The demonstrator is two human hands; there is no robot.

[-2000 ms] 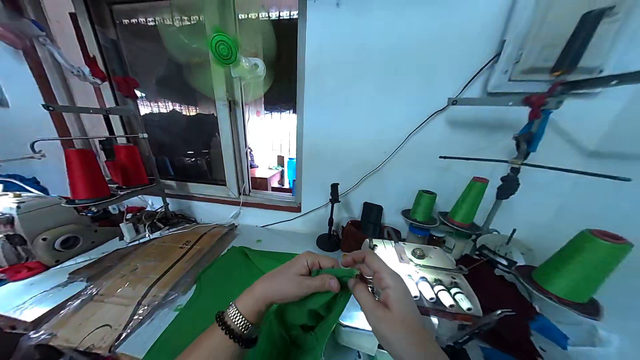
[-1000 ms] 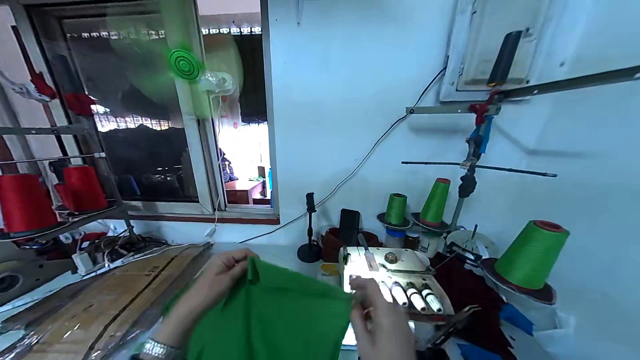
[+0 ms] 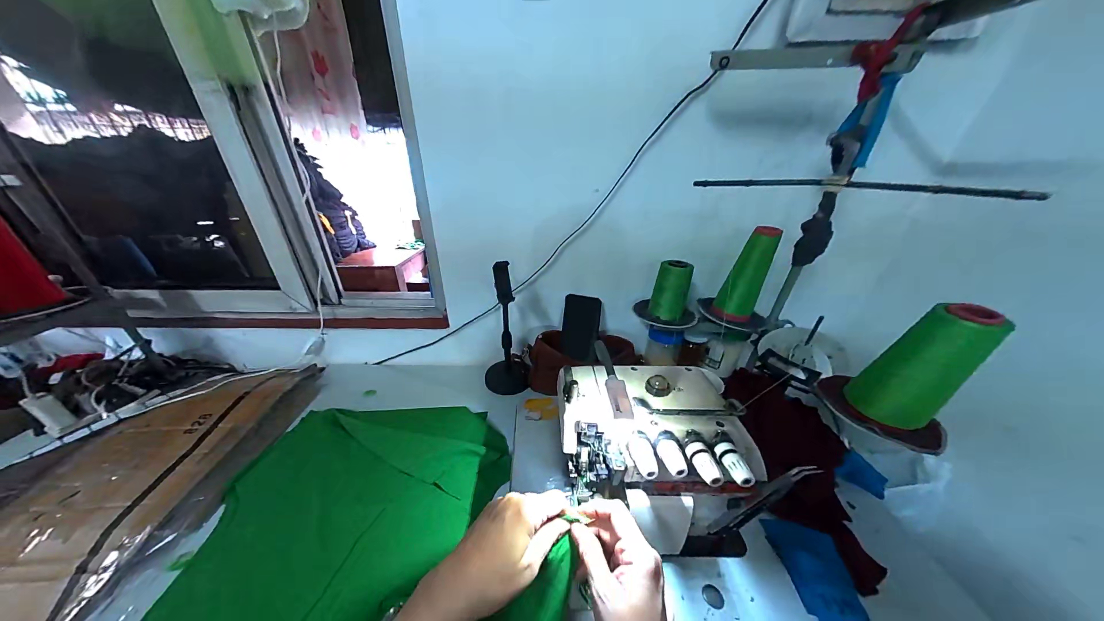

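Observation:
Green fabric [image 3: 345, 500] lies spread over the table left of an overlock sewing machine [image 3: 638, 397], and one part of it runs up between my hands. My left hand [image 3: 509, 543] pinches the fabric edge just in front of the machine's needle and presser foot area [image 3: 593, 461]. Close beside it, my right hand [image 3: 617, 556] grips the same edge with thumb and fingers. The fingertips of both hands nearly meet and partly hide the edge. Cones of green thread [image 3: 930, 366] stand behind and to the right of the machine.
A flattened cardboard piece under plastic [image 3: 129, 492] lies at the left. Behind the machine stand a small black stand [image 3: 506, 375], a dark phone-like object [image 3: 580, 326] and a brown container [image 3: 548, 366]. Dark red cloth [image 3: 798, 466] and blue cloth [image 3: 815, 565] lie right. Red thread [image 3: 21, 272] sits far left.
My hands have moved from holding the green fabric up, spread between them, down to the front of the machine, close together. The fabric now lies mostly on the table. The view has tilted down.

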